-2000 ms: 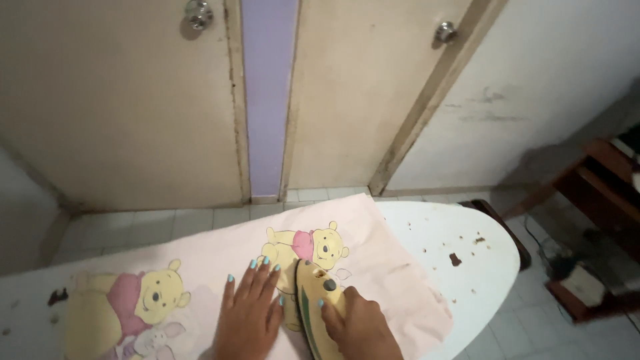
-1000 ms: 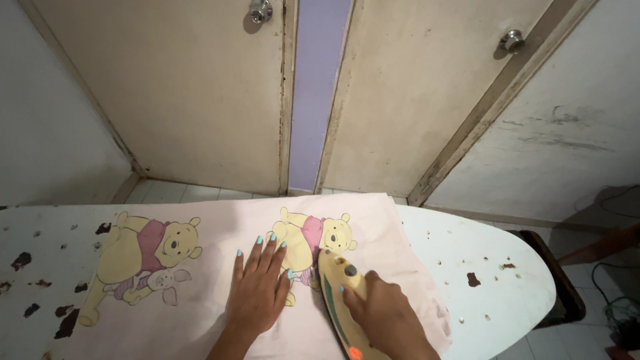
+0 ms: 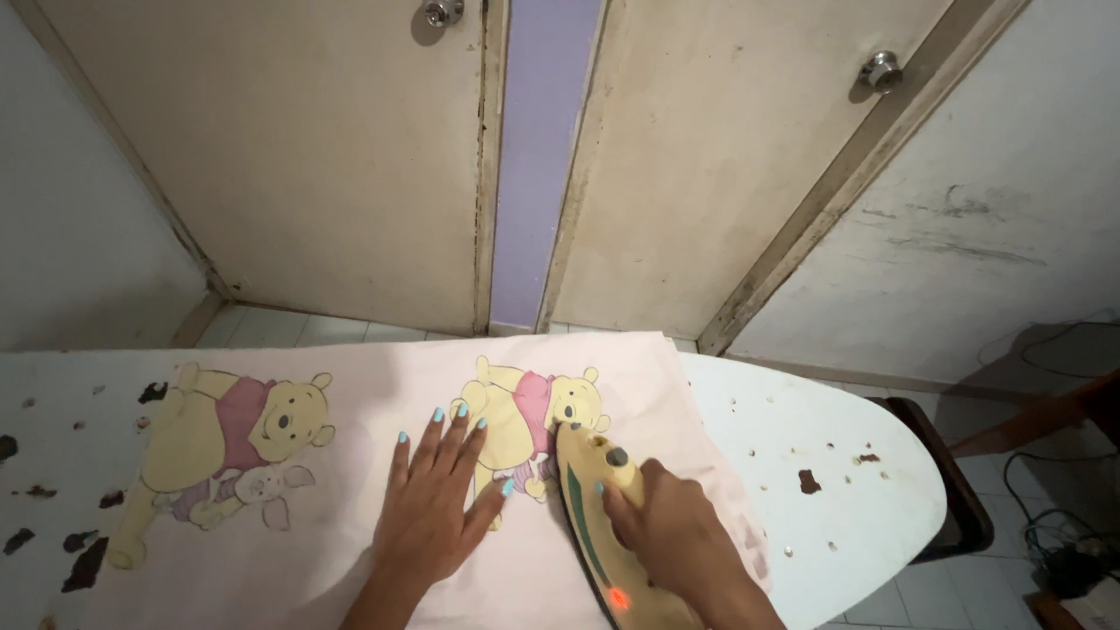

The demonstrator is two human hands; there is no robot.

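A pale pink cloth printed with yellow cartoon bears lies over a white ironing board. My left hand rests palm down on it with the fingers spread, beside the right-hand bear print. My right hand is closed around the handle of a cream clothes iron with a green stripe. The iron's tip touches the lower right of that print, and a red light glows near its rear. Another bear print lies flat at the left. The iron's soleplate is hidden.
Two beige doors with metal knobs stand behind the board, with a purple wall strip between them. A dark-edged item is under the board's rounded end. Tangled cables and reddish-brown furniture are at the right.
The iron's tip has shifted from the bear's middle to its lower right since the first frame. The red light did not show then. The view has turned somewhat.
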